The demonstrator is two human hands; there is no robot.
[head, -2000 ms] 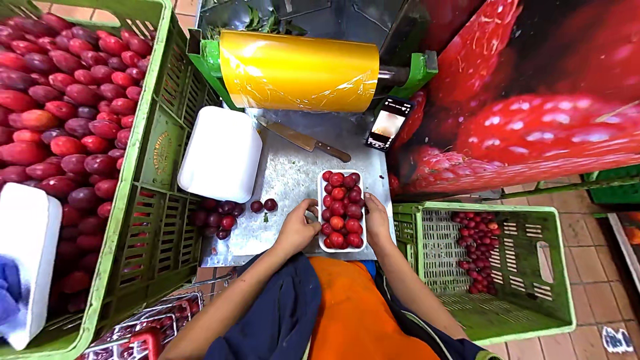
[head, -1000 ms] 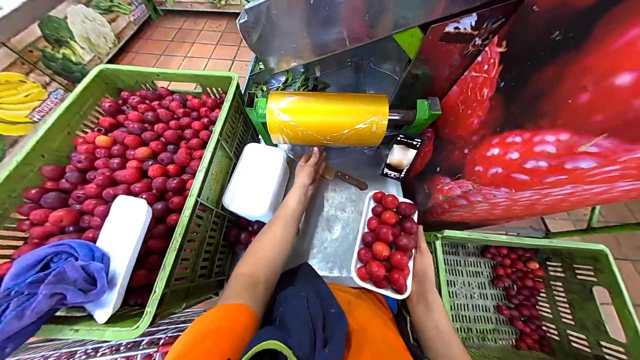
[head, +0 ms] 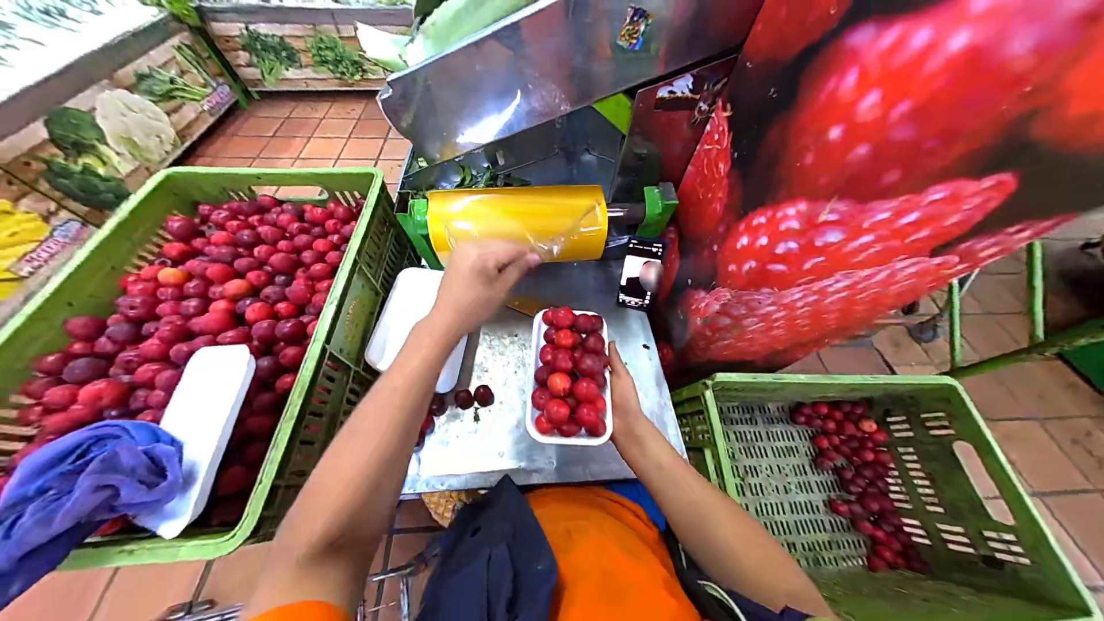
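Note:
A white foam tray (head: pixel 532 405) full of red plums (head: pixel 562 362) rests over the metal table (head: pixel 509 431); my right hand (head: pixel 625 392) holds its right side. My left hand (head: pixel 485 280) is raised at the front of the yellow roll of plastic film (head: pixel 517 220), fingertips pinched on what looks like the clear film's edge. A stack of white foam trays (head: pixel 410 319) lies left of my left wrist. Loose plums (head: pixel 474 397) lie on the table's left side. The knife is mostly hidden behind my left hand.
A green crate (head: pixel 349 285) heaped with plums stands left, with a foam tray (head: pixel 207 414) and a purple cloth (head: pixel 95 474) on it. Another green crate (head: pixel 862 384) with fewer plums stands right. A phone (head: pixel 641 274) lies beside the roll's right end.
My left hand has gone from the plum tray's side up to the film roll. The plum tray, lifted and tilted a second ago, is back low over the table's middle. The view has shifted.

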